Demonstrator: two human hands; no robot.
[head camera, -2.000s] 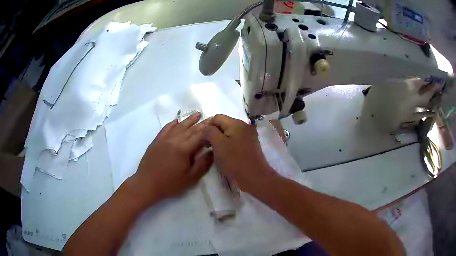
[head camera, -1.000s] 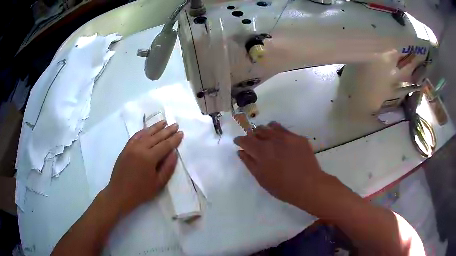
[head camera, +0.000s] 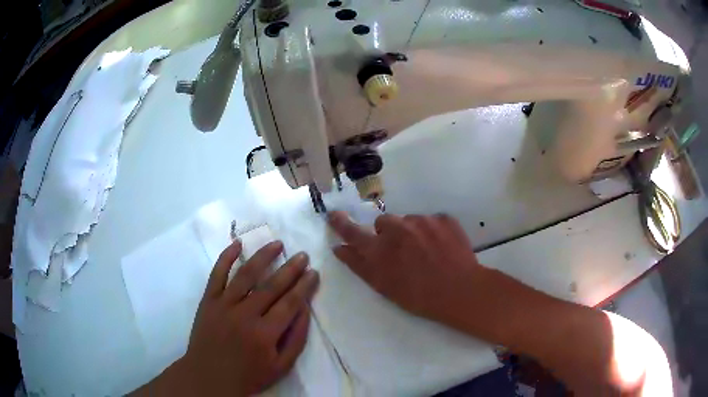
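A large white cloth panel lies under both my hands, its far part beneath the needle area of the machine. A narrow white strip outlined by a thin dark line lies on it, mostly covered by my left hand. My left hand rests flat on the strip with fingers spread. My right hand lies on the cloth just right of the presser foot, index fingertip close to the foot. No thing is seen gripped in either hand.
The white JUKI machine head fills the upper right. A grey lamp-like part hangs left of it. A pile of white cut pieces lies at left. Gold-handled scissors and a green-handled tool are at far right.
The view has shifted. The cloth's far part and strip have moved relative to the foot. My right index finger has come to the presser foot. My left hand stays on the strip, fingers more spread.
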